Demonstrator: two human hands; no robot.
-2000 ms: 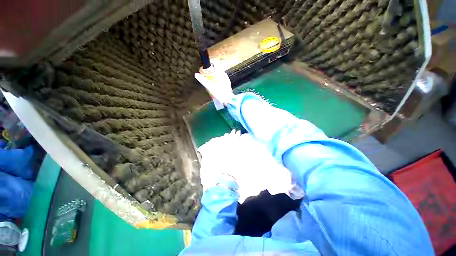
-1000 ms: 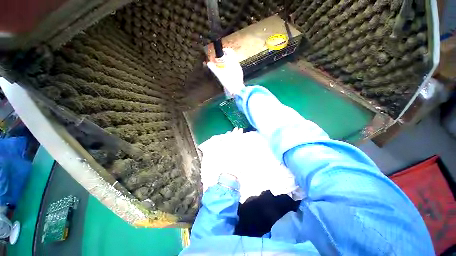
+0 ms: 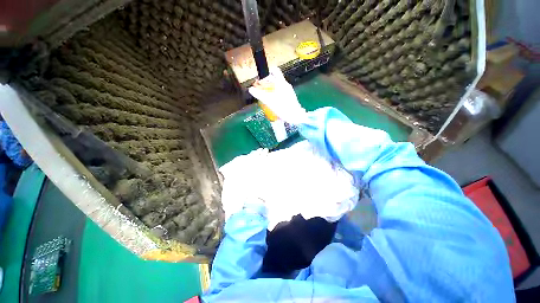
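My gloved right hand [image 3: 278,97] is closed around the yellow-orange grip of a hanging tool [image 3: 269,112]. A dark arm rises from the tool, and its pale flat tip points down over the circuit board [image 3: 263,130]. The green board lies tilted at the near side of the booth's green mat. A large white cloth [image 3: 290,183] reaches the board's near edge. My gloved left hand [image 3: 251,186] merges with the overexposed white cloth. Its fingers, and whether they grip the board, cannot be made out.
Brown bumpy foam [image 3: 154,118] lines the booth. A tan block [image 3: 275,50] with a yellow round item [image 3: 308,50] stands at its back. Another board [image 3: 48,266] lies on the dark conveyor [image 3: 35,231] at left. A red tray [image 3: 500,222] is at lower right.
My right hand has brought the tool down and nearer to the board. More of the board shows. The whole view has shifted slightly.
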